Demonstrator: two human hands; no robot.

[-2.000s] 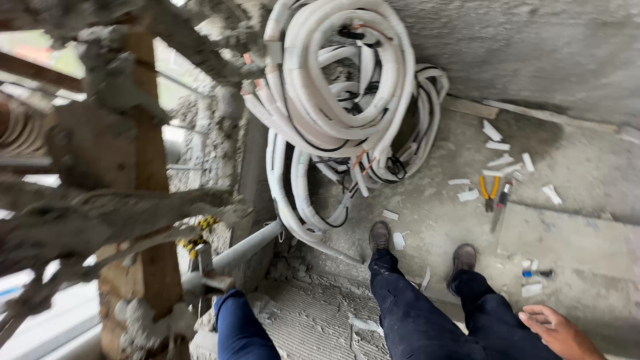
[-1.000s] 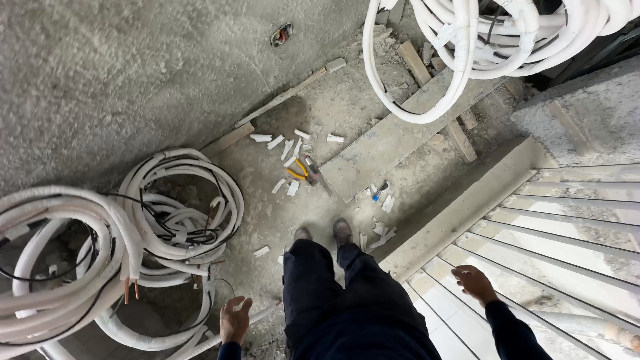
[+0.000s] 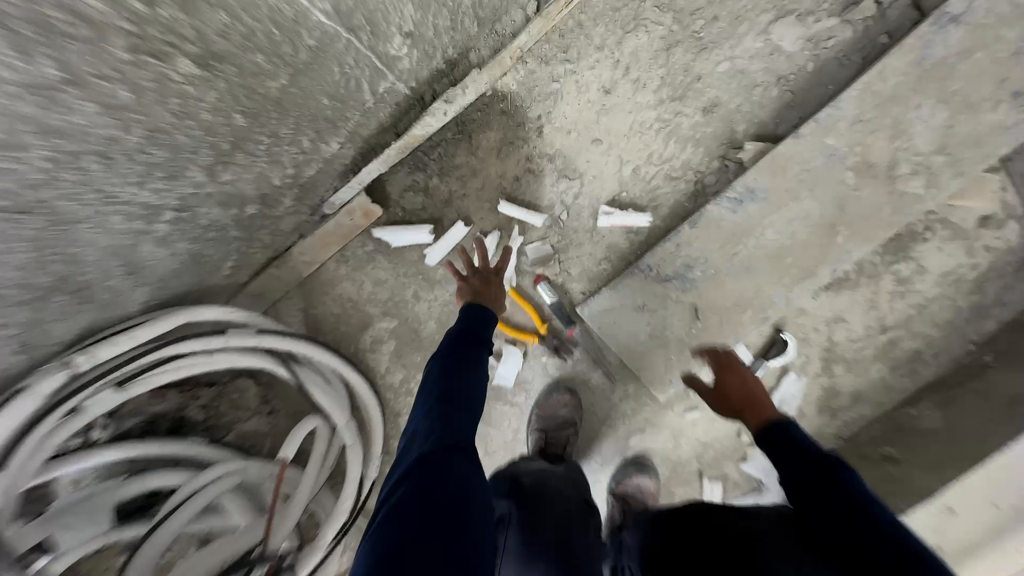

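Observation:
My left hand (image 3: 482, 282) reaches out with its fingers spread, over white foam insulation scraps (image 3: 448, 243) on the concrete floor. Just right of it lie pliers with yellow handles (image 3: 526, 318), their dark jaws pointing toward my shoes. Beside them rests a utility knife (image 3: 554, 302) with a red end. My right hand (image 3: 731, 386) is blurred, holds nothing that I can see, and hovers near a small tool with a white curved part (image 3: 778, 354), perhaps a tube cutter; the hand overlaps part of the view around it.
Coiled white insulated pipes (image 3: 192, 344) fill the lower left. A wooden strip (image 3: 448, 108) runs along the foot of the rough wall. A wide flat board or slab (image 3: 800, 200) lies at right. My shoes (image 3: 554, 420) stand just below the pliers. A pale ledge (image 3: 976, 512) crosses the lower right corner.
Both hands have moved out from near my sides to over the floor, the left one close to the pliers. The view is now lower and closer to the scraps and tools.

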